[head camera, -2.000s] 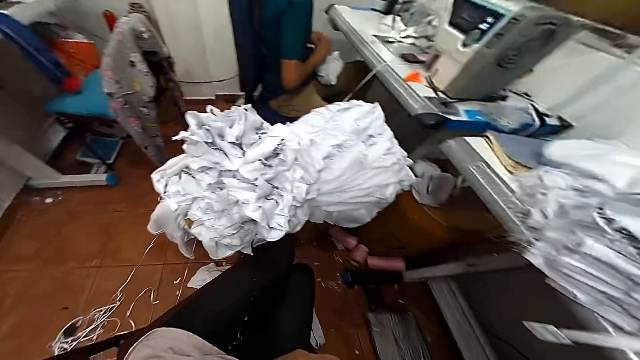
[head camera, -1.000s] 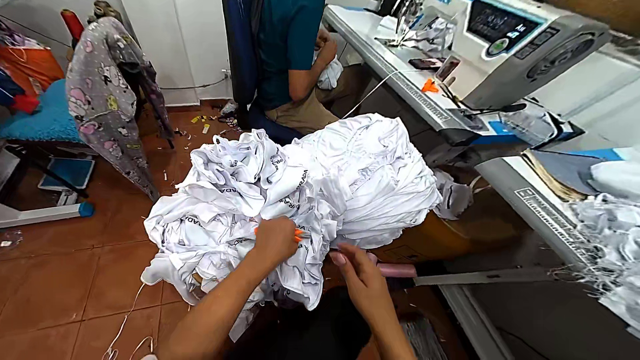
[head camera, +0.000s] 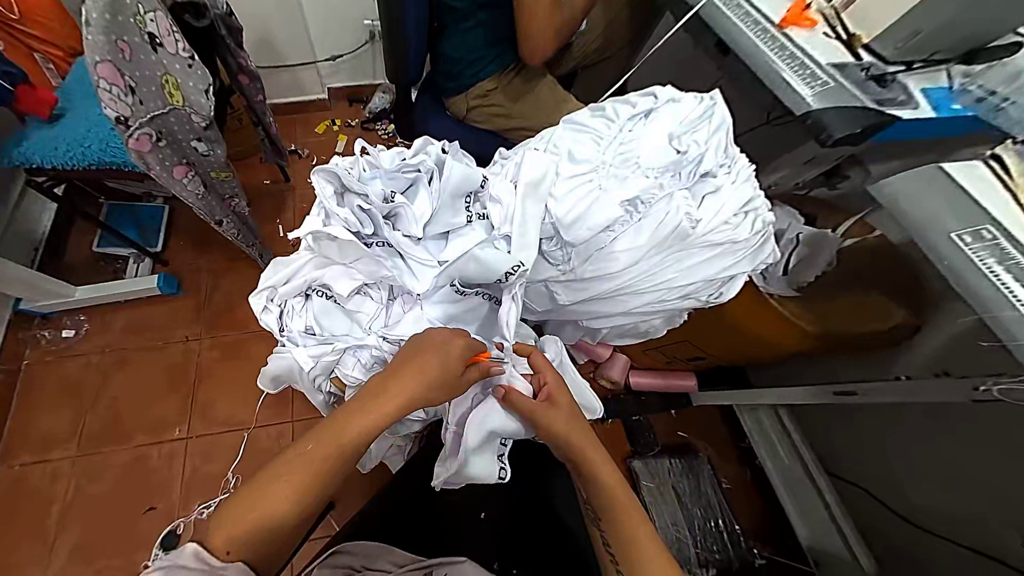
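A heap of white fabric garments with dark lettering on their bands lies in front of me, beside a gathered bundle of white cloth. My left hand is closed around a small orange-handled cutting tool, its metal tip at the cloth; which kind of tool is hard to tell. My right hand pinches a piece of the white fabric between thumb and fingers, just right of the tool. The piece hangs down over my lap.
Another person sits beyond the heap. Sewing-machine tables run along the right. Pink thread cones lie below the bundle, near a foot pedal. A chair with a blue fluffy cover stands left; loose threads trail on the tiled floor.
Two seconds ago no hands showed over the heap. One second ago my left hand held the orange tool, with my right hand apart from it; now they meet at the fabric. The view has moved closer.
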